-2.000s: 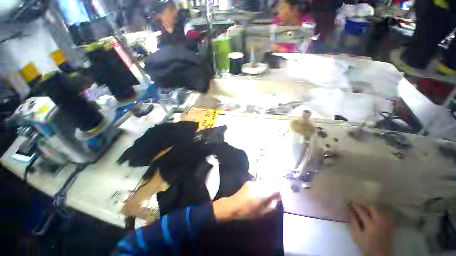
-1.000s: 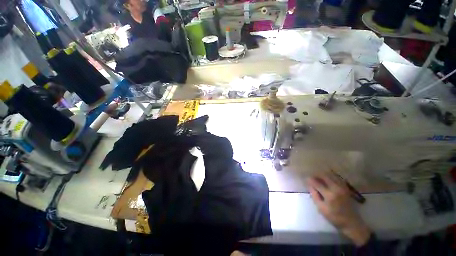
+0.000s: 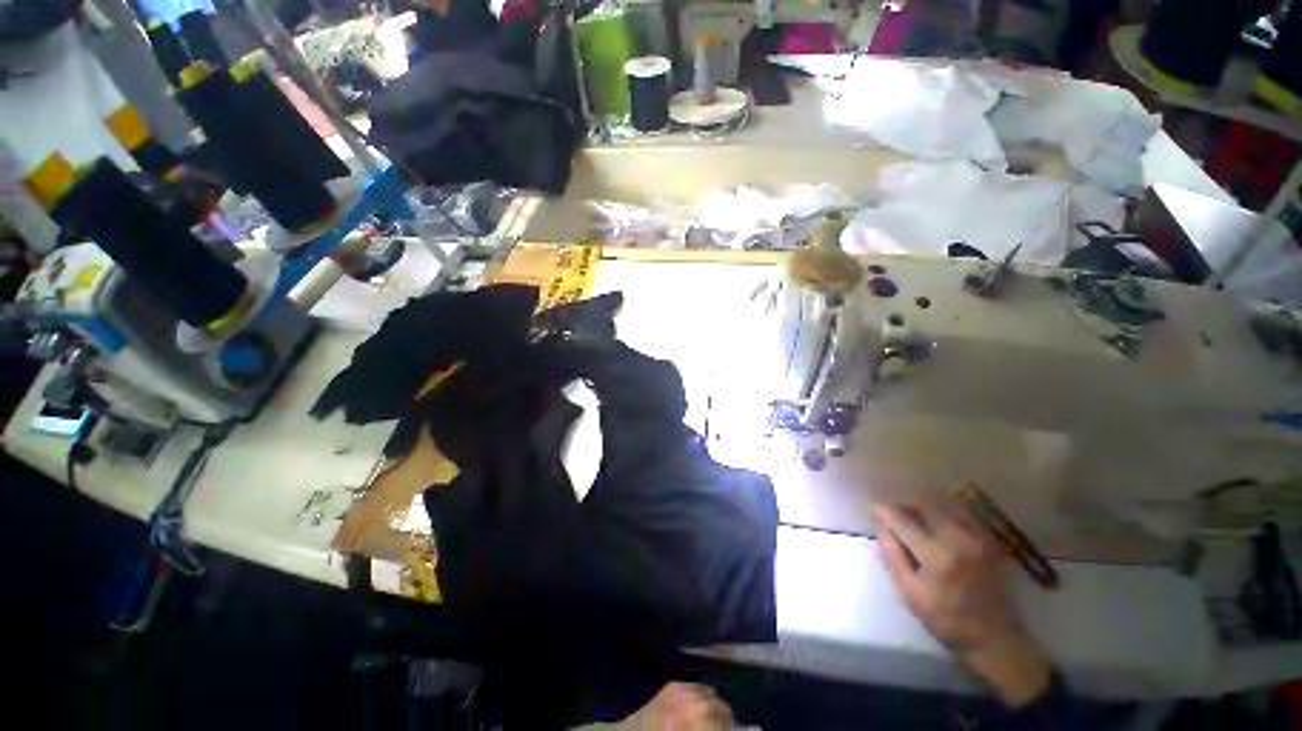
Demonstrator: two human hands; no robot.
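Observation:
A black garment piece [image 3: 614,486] lies spread over the left part of the table and hangs at its front edge, with a slit showing white. My right hand [image 3: 950,578] rests at the front edge of the machine bed, fingers bent, beside dark thread snips [image 3: 1011,536]; whether it holds anything is unclear. My left hand [image 3: 688,708] is cut off by the bottom edge, below the garment, and its fingers are hard to read. The sewing machine head [image 3: 985,386] stands right of the bright lamp; the needle area is washed out.
Cardboard with yellow tape [image 3: 574,271] lies under the garment. A blue-grey second machine [image 3: 107,321] with black thread cones [image 3: 264,143] stands at far left. A dark cloth heap [image 3: 478,122], a black spool [image 3: 648,94] and white sheets [image 3: 914,107] lie behind.
My left hand has come off the garment and dropped to the bottom edge. My right hand has moved left along the bed edge beside the snips. The view has shifted.

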